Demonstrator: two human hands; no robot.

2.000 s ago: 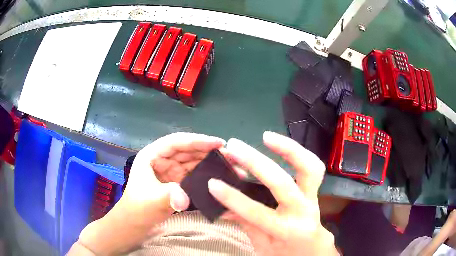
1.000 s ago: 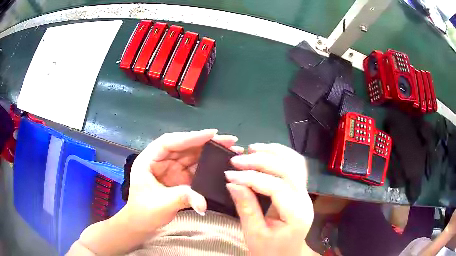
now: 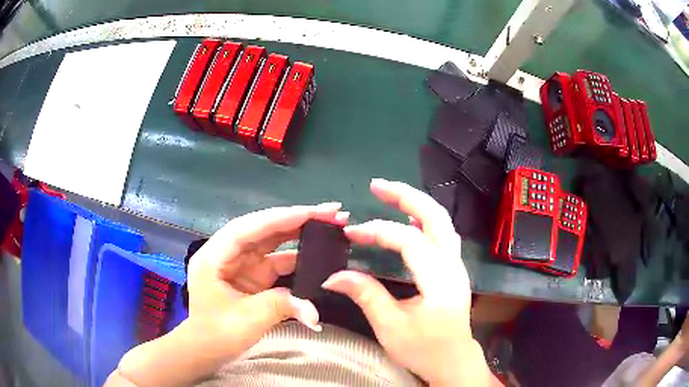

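Observation:
A thin dark speaker grille (image 3: 321, 261) is held upright between both hands at the bench's front edge, above my lap. My left hand (image 3: 242, 276) grips its left side with thumb and fingers. My right hand (image 3: 412, 276) has its thumb and a finger on its right side, with the index finger raised. More dark grilles (image 3: 461, 128) lie in a loose overlapping pile on the green bench. Two red radios (image 3: 532, 234) with dark grilles fitted lie beside the pile.
Several red radios (image 3: 249, 98) stand on edge near a white sheet (image 3: 98, 113). More radios (image 3: 600, 125), some with round speakers showing, stand by a metal post (image 3: 529, 38). A blue bin (image 3: 57, 264) with red radios sits lower left. Black cloth (image 3: 616, 219) lies right. A person's arm (image 3: 665, 363) shows lower right.
The grille has turned from tilted to nearly upright in my hands. My right hand's fingers have shifted from across its face to its right edge. The camera view has moved slightly.

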